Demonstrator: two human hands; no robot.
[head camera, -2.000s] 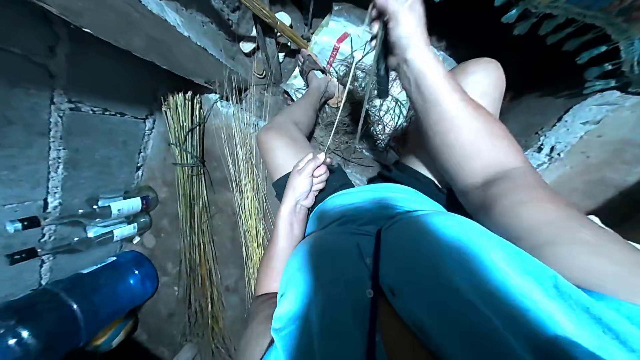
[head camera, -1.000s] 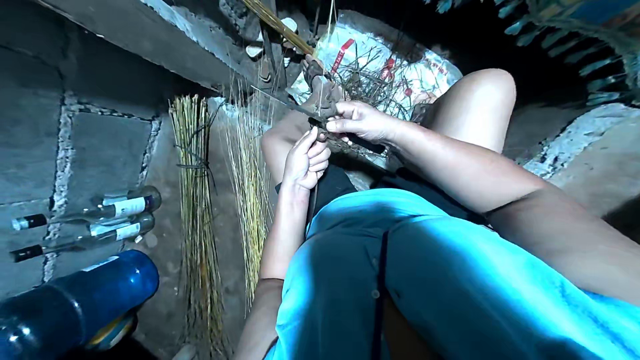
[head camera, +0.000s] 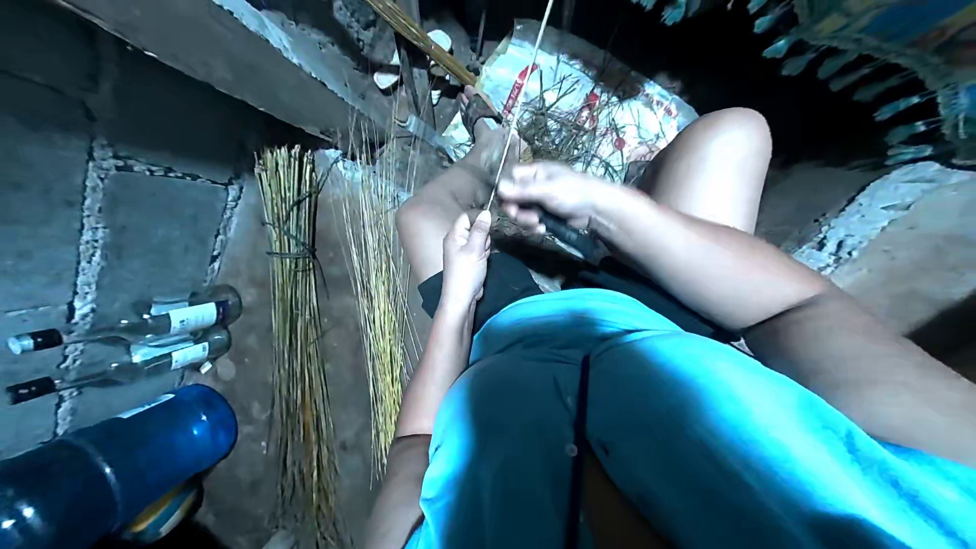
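Note:
My left hand (head camera: 467, 252) is closed on a thin pale plant stalk (head camera: 526, 91), which runs up past the top edge of the view. Just to the right, my right hand (head camera: 553, 194) is blurred; its fingers are close to the stalk, and whether they touch it is unclear. A black handle (head camera: 568, 235) lies under the palm of that hand, and the rest of the tool cannot be made out. Beyond both hands, loose dark stalk scraps (head camera: 560, 126) lie on a white plastic sack with red print (head camera: 625, 107), between my legs.
On the left, a tied bundle of stalks (head camera: 293, 305) and a looser bunch (head camera: 379, 328) lie on the floor. Farther left are glass bottles (head camera: 171, 320) and a large blue bottle (head camera: 114, 473). A longer stalk bundle (head camera: 427, 42) slants in at the top, beside my foot (head camera: 484, 126).
One second ago both hands were together at my knees; my right hand has since moved apart to the right. The pale stalk now stretches up from my left hand.

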